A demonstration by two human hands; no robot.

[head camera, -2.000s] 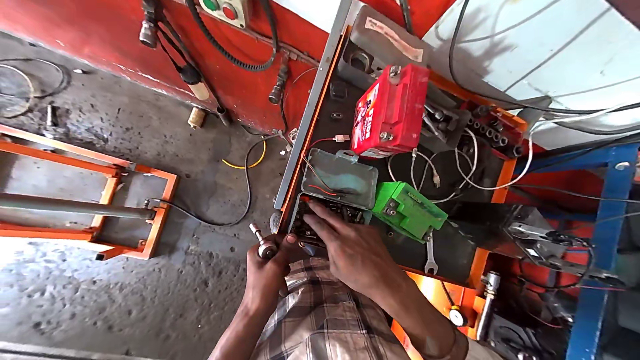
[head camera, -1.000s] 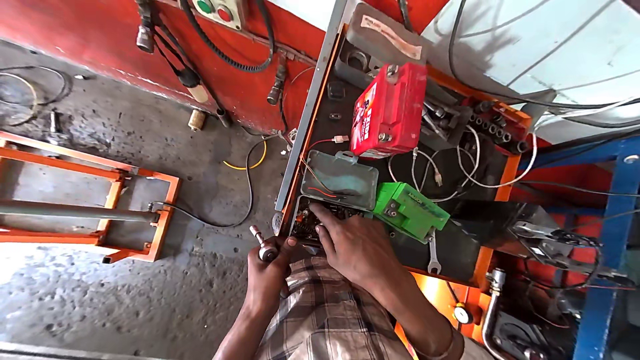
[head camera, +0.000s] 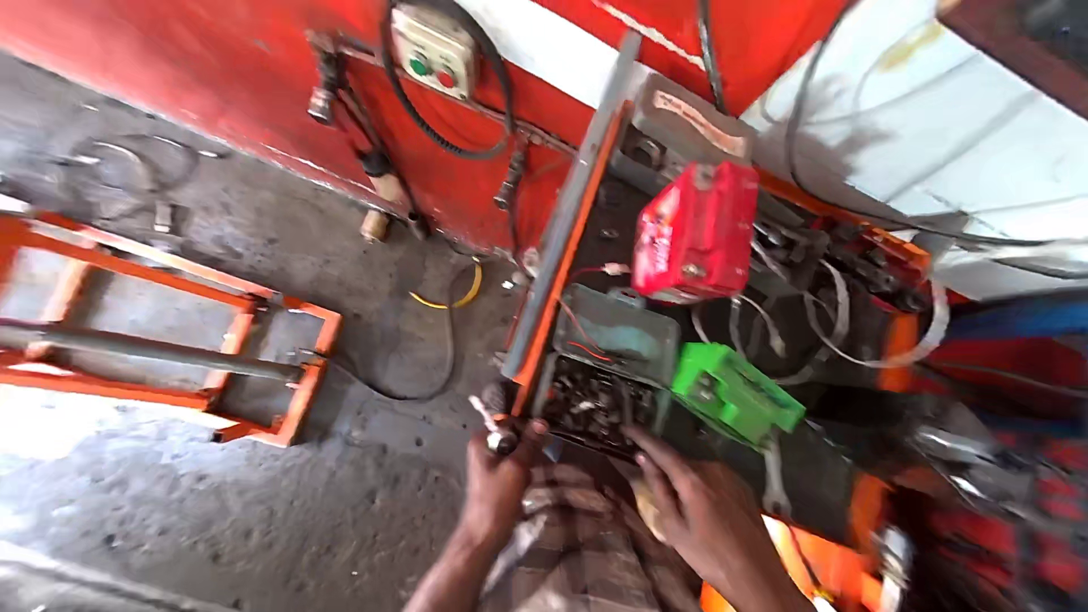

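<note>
My left hand is closed around a metal ratchet-like tool, just left of the bench corner; part of the tool is hidden by the fingers. A plastic case lies with its lid back on the bench, its tray full of small dark metal parts. My right hand is at the near right edge of that tray, fingers apart, the index fingertip over the edge; nothing can be seen in it. Right of the case sit a green battery and, farther up, a red battery. An open-end wrench lies below the green one.
A grey metal rail borders the bench's left side. White cables loop across the bench beside sockets and tools. On the floor at left stands an orange metal frame. Hoses and a switch box hang on the red wall.
My right hand has drawn back from the case, and the small parts now show. My left hand still holds the metal tool.
</note>
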